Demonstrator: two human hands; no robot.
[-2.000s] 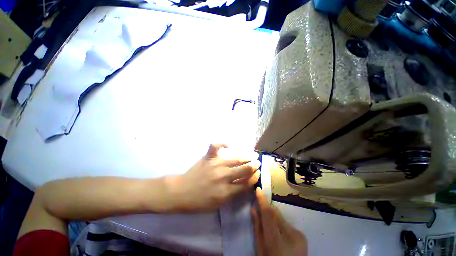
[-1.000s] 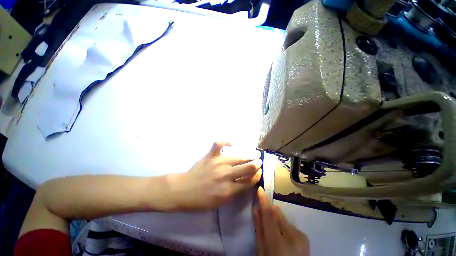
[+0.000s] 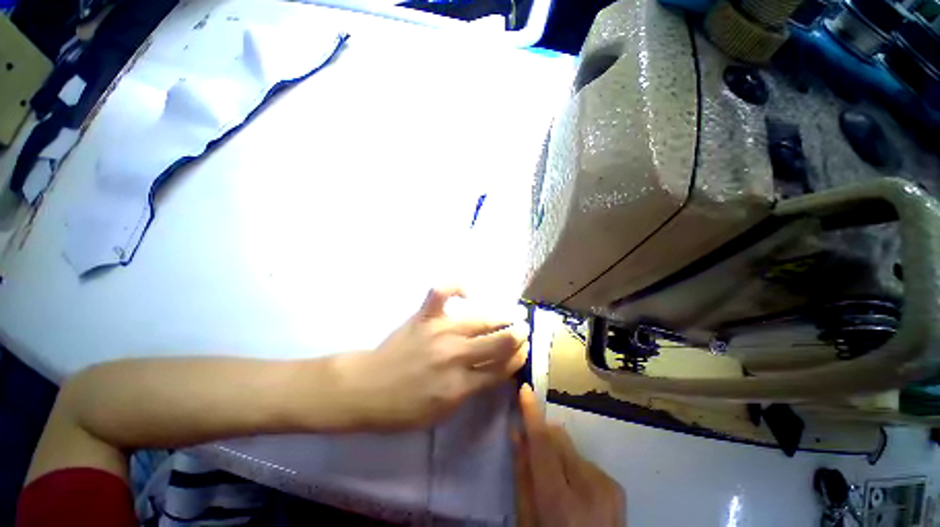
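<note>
A white fabric piece (image 3: 469, 468) lies under both hands and hangs toward the lap. A narrow dark strip (image 3: 531, 355) runs along its right edge under the fingertips, up to the beige sewing machine head (image 3: 618, 175). My left hand (image 3: 443, 360) presses flat on the fabric beside the strip, fingers pointing at the needle area. My right hand (image 3: 562, 473) lies along the fabric edge lower down, its fingertips at the strip; its grip on the edge is partly hidden. The needle and presser foot are hidden by the head and glare.
A white panel with a wavy dark edge (image 3: 170, 134) lies at the upper left of the white table (image 3: 309, 237). Black and white scraps (image 3: 46, 144) lie beyond the left edge. Striped material (image 3: 211, 494) is in the lap area. A beige curved bar (image 3: 917, 278) fronts the machine.
A small dark end, seen beside the head two seconds ago and not one second ago, shows again in another shape. The view has shifted slightly. Both hands keep nearly the same place on the fabric.
</note>
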